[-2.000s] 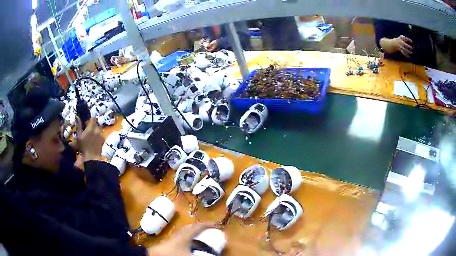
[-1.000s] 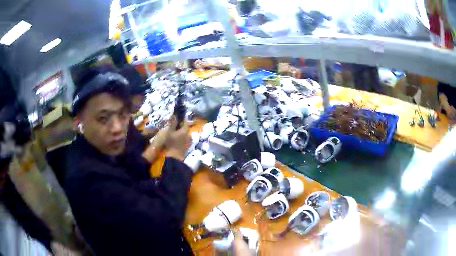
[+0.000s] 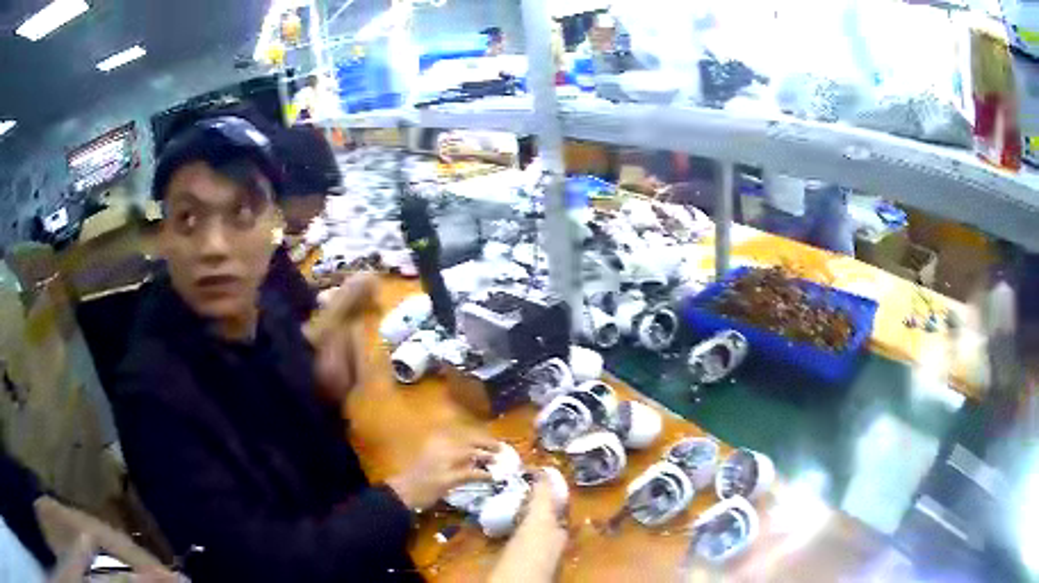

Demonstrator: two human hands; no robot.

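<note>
My left hand [image 3: 536,535] reaches in from the bottom edge, blurred, its fingers on a white camera housing [image 3: 501,509] at the bench's near edge. The seated worker's hand [image 3: 444,465] touches the white pieces at its left side. My right hand is not in view. Several white camera housings with dark open ends and thin wires stand on the orange bench to the right, such as this one [image 3: 725,530].
A seated worker in dark clothes [image 3: 245,410] is close on the left. A dark screw feeder [image 3: 513,342] stands by the shelf post [image 3: 553,171]. A blue parts bin [image 3: 786,364] and a white housing [image 3: 717,356] lie by the green belt [image 3: 820,421]. Another hand [image 3: 91,544] shows bottom left.
The view has swung left and up. The seated worker has turned their head, lowered a hand from the dark screwdriver and reached to the housings near my left hand.
</note>
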